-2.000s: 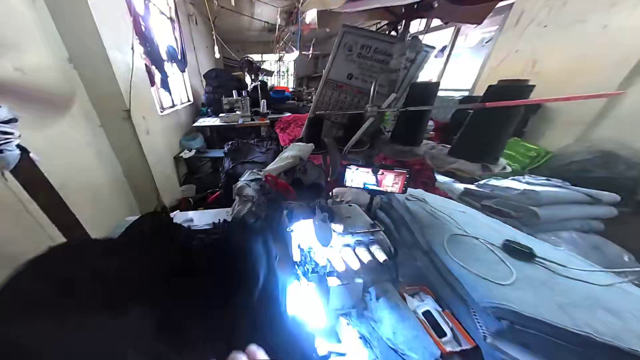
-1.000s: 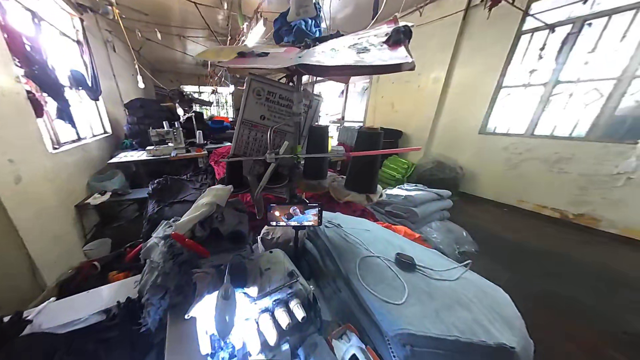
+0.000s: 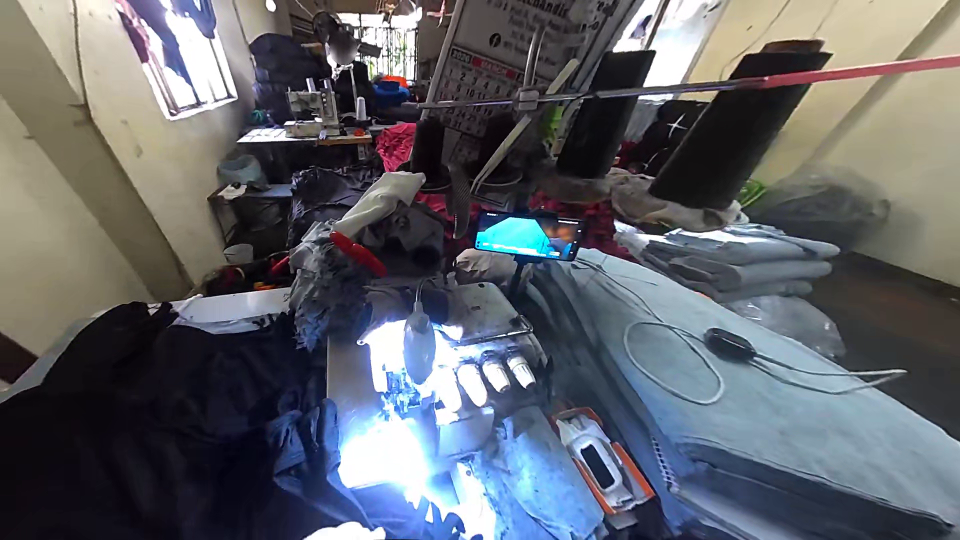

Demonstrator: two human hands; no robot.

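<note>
An overlock sewing machine (image 3: 480, 311) stands at the middle, with a lamp glaring over its needle area and several pale tension knobs (image 3: 495, 373) on its front. At the bottom edge shows an overexposed pale sliver, probably fingers of my left hand (image 3: 345, 532), beside dark fabric (image 3: 187, 420); whether it grips the fabric cannot be told. My right hand is not in view. A light blue cloth (image 3: 544, 469) lies right of the glare, next to an orange-edged box (image 3: 637, 480) holding a white object with a dark window.
Stacked blue-grey denim (image 3: 787, 435) lies at the right with a cable and small black device (image 3: 729, 344) on it. A lit phone (image 3: 528, 235) stands behind the machine. Dark thread cones (image 3: 607, 112) rise beyond, under a red-ended rod (image 3: 862, 73). Red-handled scissors (image 3: 358, 253) rest by grey scraps.
The view has swung right and then back left. The pale fingers at the bottom edge two seconds ago are out of the middle frame; a pale sliver shows there now.
</note>
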